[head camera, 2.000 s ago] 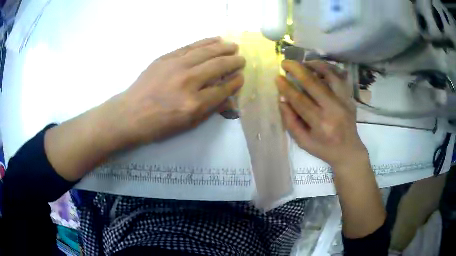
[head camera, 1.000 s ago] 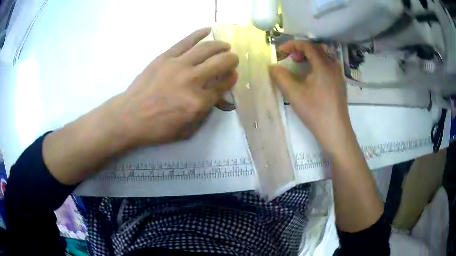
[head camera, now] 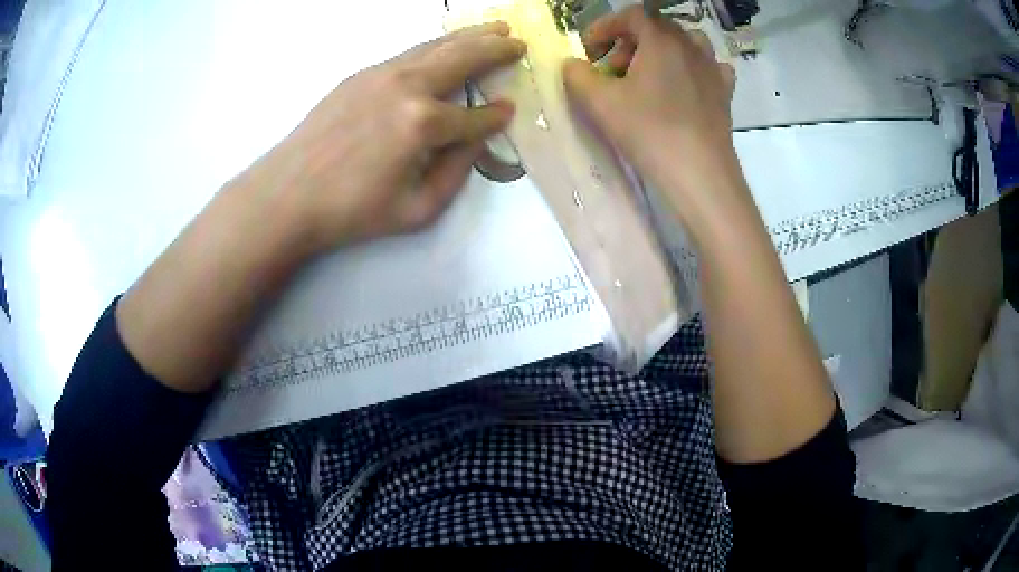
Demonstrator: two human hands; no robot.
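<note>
A pale beige-pink fabric band [head camera: 579,196] with small marks runs from the yellow-lit sewing area at the top down over the table's front edge. Its lower end shows a whiter layer. My left hand [head camera: 391,140] lies by the band's left side, with its upper fingertips on the band and the others near its edge. My right hand [head camera: 659,95] is at the band's right edge, thumb on or against it and fingers curled by the presser foot area [head camera: 572,16]. Whether the right fingers pinch the fabric is hard to tell. The needle is not visible.
The white table has a printed ruler [head camera: 447,327] along its front edge. A notch [head camera: 500,160] shows left of the band. Black looped snips [head camera: 967,162] lie at the far right. Checked cloth [head camera: 481,469] covers the lap. A white rounded object [head camera: 939,464] is at lower right.
The view has shifted, so the table and band sit higher and tilted and the machine head is mostly out of frame. Both hands stay at the band; the right fingers are now more curled.
</note>
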